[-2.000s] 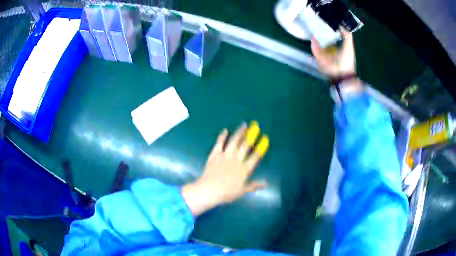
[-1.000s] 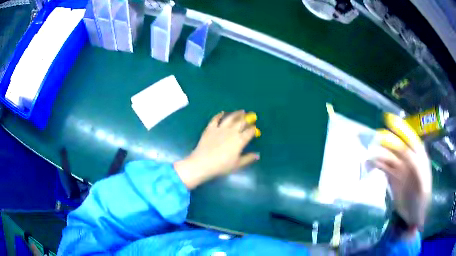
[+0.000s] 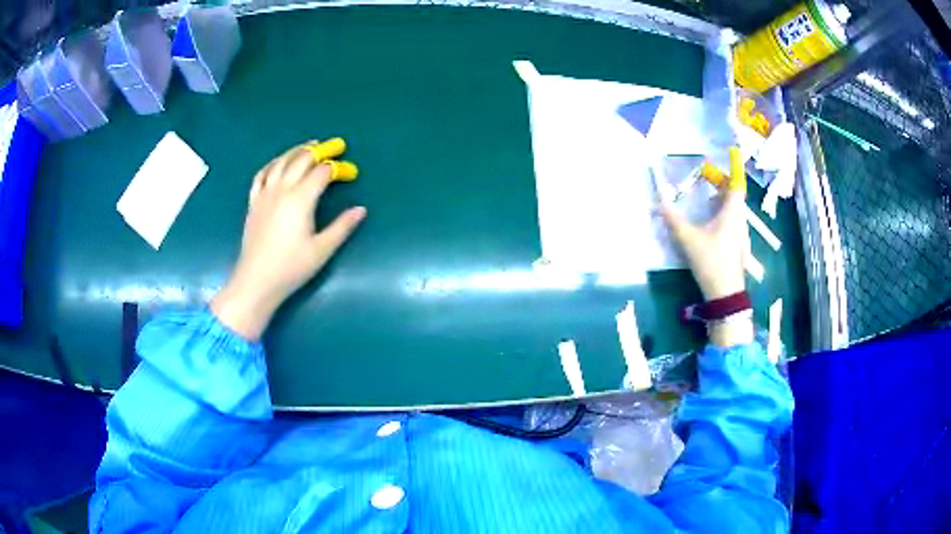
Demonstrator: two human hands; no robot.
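My left hand, with yellow finger cots on two fingers, rests on the green mat, thumb apart, holding nothing. My right hand, also with yellow cots, is over the right part of the white backing sheet. Its thumb and fingers are at a small shiny grey or clear piece; I cannot tell whether they grip it. A grey-blue triangular piece lies on the sheet's upper part. A white card or wipe stack lies on the mat left of my left hand.
Grey tapered pieces stand in a row at the back left, beside a blue tray. A yellow can lies at the back right near yellow finger cots. Tape strips and crinkly clear film are at the front edge.
The view has swung right. My right hand has come back from beyond the bench's far edge, where it held a white-and-black unit, to the sheet. My left hand stays on the mat.
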